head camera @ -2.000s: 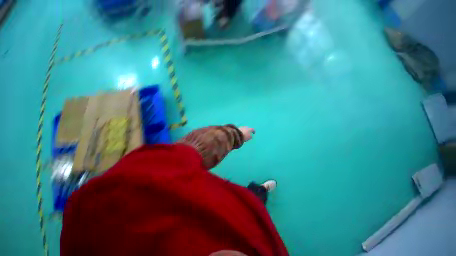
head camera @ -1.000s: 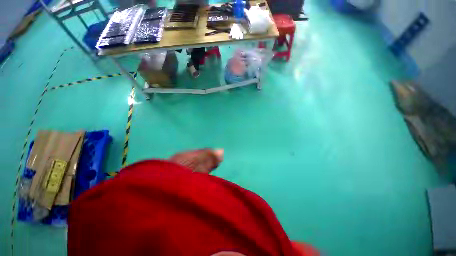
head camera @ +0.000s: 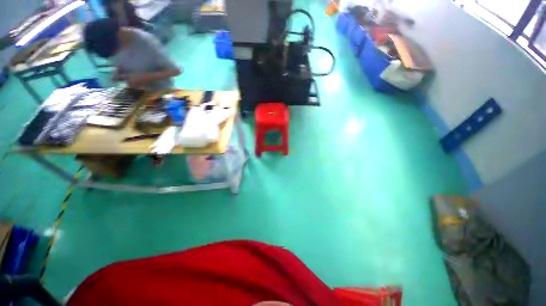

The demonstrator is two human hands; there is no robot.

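Neither of my hands can be made out. My red garment (head camera: 215,275) fills the bottom middle. The edge of a red plastic object (head camera: 374,295), which looks like a red basket, shows beside the garment at the lower right and is cut off by the bottom edge. Whether a hand holds it is hidden. A small pale patch lies at the garment's lower left edge; I cannot tell what it is.
A person in grey (head camera: 143,58) works at a table (head camera: 230,128) bearing black parts. A red stool (head camera: 272,127) stands beside it, before a dark machine (head camera: 263,77). Blue crates (head camera: 374,64), a blue perforated strip (head camera: 472,125) and a dark bundle (head camera: 479,254) line the right wall.
The view has lifted and moved forward. The table is lower in view, and the stool and machine show fully. The sleeved arm and hand seen ahead have gone out of view. The red edge now shows more sharply.
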